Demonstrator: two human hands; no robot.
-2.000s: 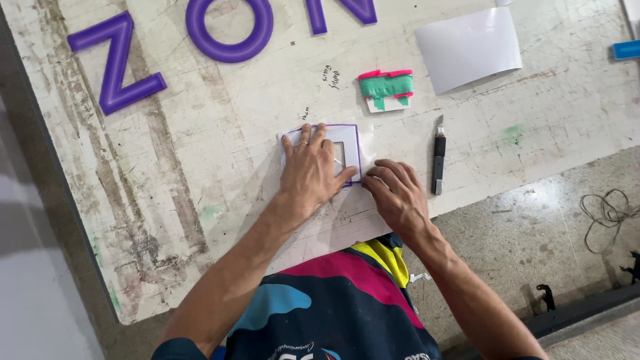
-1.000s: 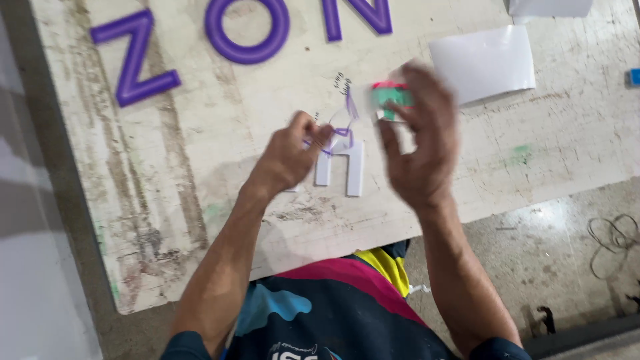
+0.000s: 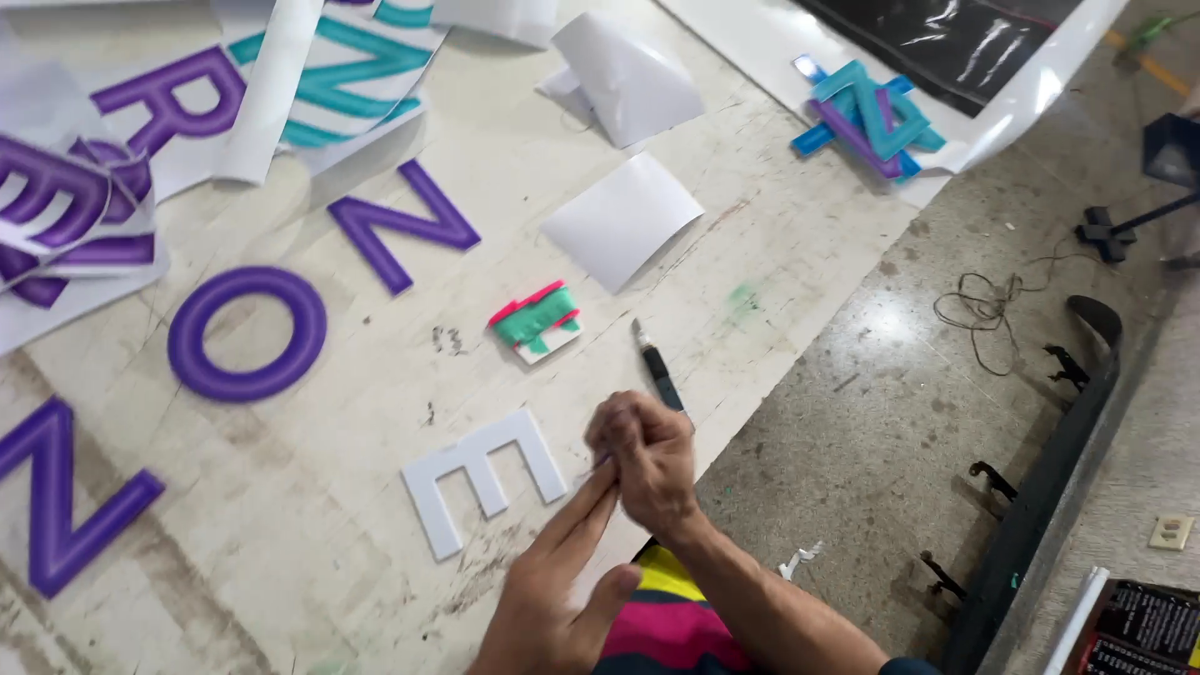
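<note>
A bare white letter E (image 3: 483,473) lies flat on the worktable, just left of my hands. My left hand (image 3: 572,581) is stretched out, its fingertips touching my right hand (image 3: 647,464). The right hand is curled, and a bit of purple shows where the two meet; what it holds is mostly hidden. Beyond the right hand lies a black craft knife (image 3: 661,370), blade pointing away. A small squeegee-like block wrapped in green and pink material (image 3: 537,322) rests above the E. Purple letters Z (image 3: 66,506), O (image 3: 247,334) and N (image 3: 408,230) lie to the left.
White backing sheets (image 3: 623,222) lie past the wrapped block. Printed purple and teal letter sheets (image 3: 352,70) cover the far left. Stacked cut letters (image 3: 872,117) sit near the far right corner. The table edge (image 3: 806,333) runs at right, with a cable (image 3: 984,309) on the floor beyond.
The purple-edged strips that were on and above the white letter are off it. Both hands have moved to the right of the E and come together. The view has swung widely to the right.
</note>
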